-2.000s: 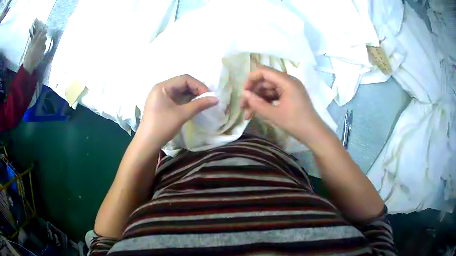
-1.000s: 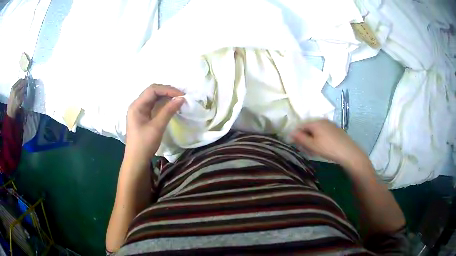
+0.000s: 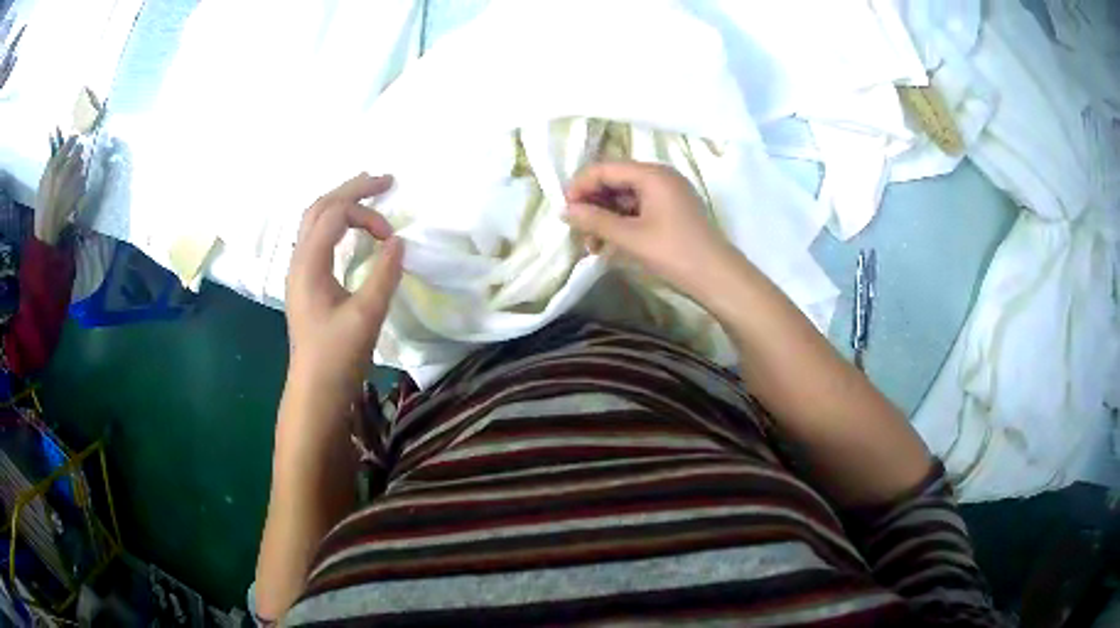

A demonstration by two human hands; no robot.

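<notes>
A white garment (image 3: 553,74) lies bunched on the table in front of me, with its cream inner folds near my striped top. My left hand (image 3: 346,252) is at its left side, thumb and index fingertips close together at a cloth edge. My right hand (image 3: 645,221) is over the middle folds, fingertips pinched together. Whether cloth or a thread is between them cannot be told. Metal thread snips (image 3: 861,304) lie on the table to the right of the garment, not held.
White garment piles lie at the left (image 3: 227,123) and right (image 3: 1044,294). Tan tags show at the left pile's edge (image 3: 193,260) and upper right (image 3: 931,119). Another person's hand (image 3: 59,190) and red sleeve are at far left. A blue stool (image 3: 129,294) stands on the green floor (image 3: 197,405).
My right hand went from the folds to the garment's lower right and is now back over the middle folds. My left hand has moved left. The snips stay on the table.
</notes>
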